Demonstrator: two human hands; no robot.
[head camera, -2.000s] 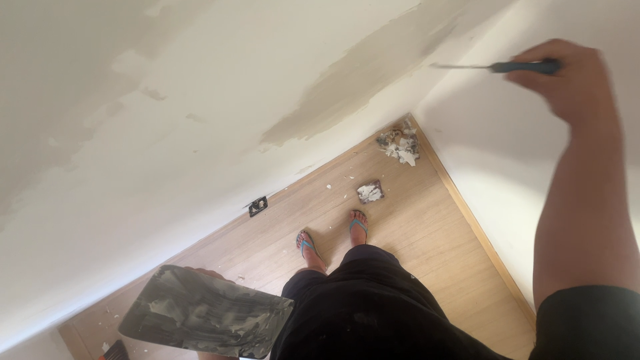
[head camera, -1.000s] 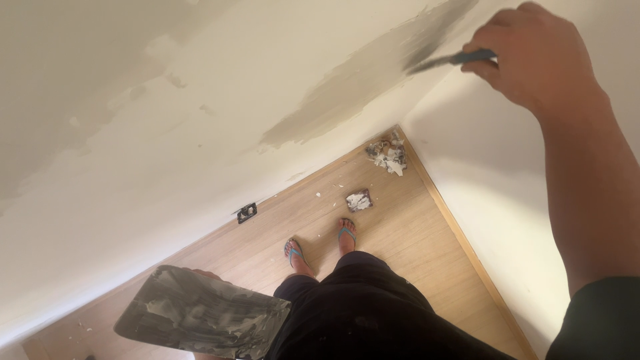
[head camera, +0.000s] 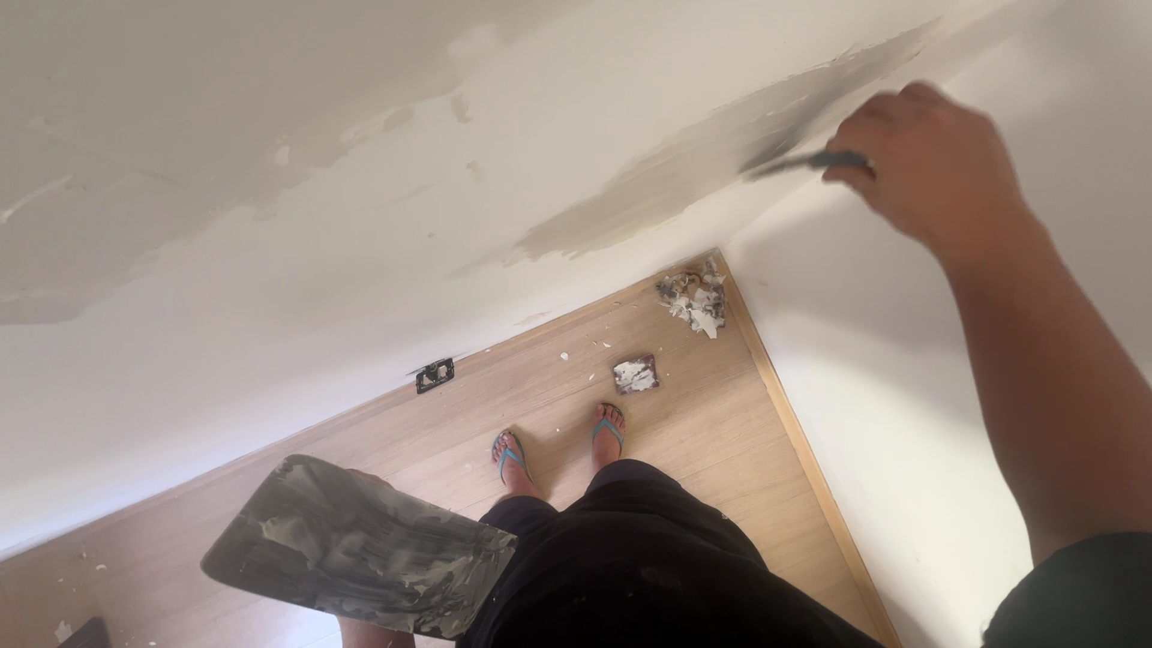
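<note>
My right hand (head camera: 931, 162) grips the blue handle of a plastering trowel (head camera: 781, 166), whose thin blade lies against the wall near the corner. Beneath and around the blade runs a long patch of darker, damp-looking filler (head camera: 648, 189). At lower left a plasterer's hawk (head camera: 360, 544), a flat dark plate smeared with grey filler, is held up by my left hand (head camera: 369, 479); only a bit of that hand shows behind the plate's upper edge, and its fingers are hidden.
A heap of scrapings (head camera: 700, 301) lies on the wood floor in the corner. Near my sandalled feet is a small filler-covered square (head camera: 636, 373). A black socket frame (head camera: 435, 375) sits low on the wall. A dark object (head camera: 85, 634) shows at the bottom left.
Two seconds ago the trowel in my right hand appeared edge-on near the corner; since then it has come onto the filler patch, and darker streaks show there. My left hand still holds the hawk at lower left.
</note>
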